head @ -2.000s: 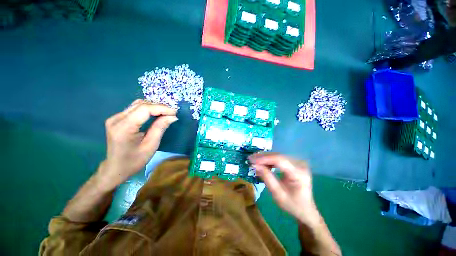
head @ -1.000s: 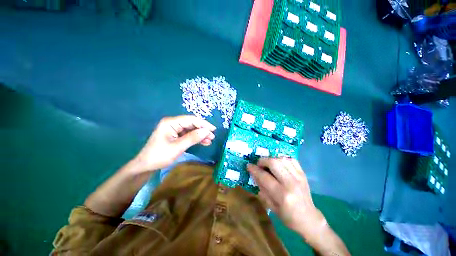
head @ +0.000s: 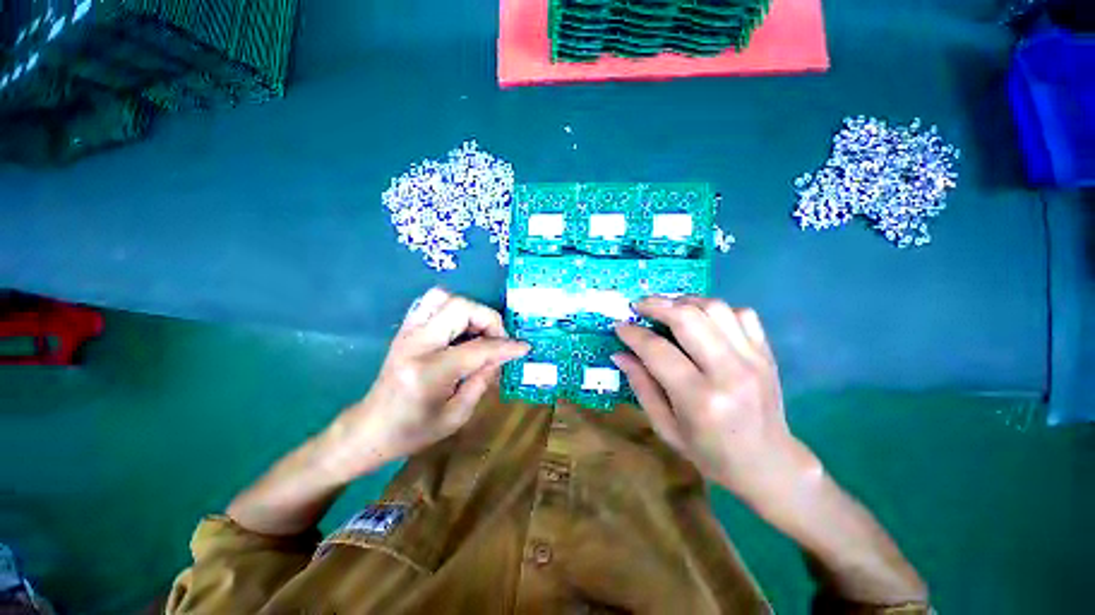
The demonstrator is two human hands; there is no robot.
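The green circuit board panel [head: 606, 258] lies in front of my body, with rows of white rectangles on it. My left hand [head: 447, 360] is at its lower left edge, thumb and forefinger together; any small component between them is too small to tell. My right hand [head: 708, 378] is over the panel's lower right part, fingertips close to the board and hiding its lower right corner. Whether it holds a component cannot be told. The left component pile [head: 450, 202] lies just left of the panel. The right component pile [head: 883, 180] lies farther off to the right.
A panel stack [head: 654, 29] stands on a red mat [head: 528, 70] beyond the working panel. Large green panel stacks [head: 216, 48] are at the upper left. A blue bin [head: 1063, 108] is cut off at the right edge. A red object [head: 48, 330] shows at the left edge.
The view has shifted and turned, so the panel appears straighter. My left hand has moved from beside the left pile to the panel's left edge. My right hand stays over the panel's lower part.
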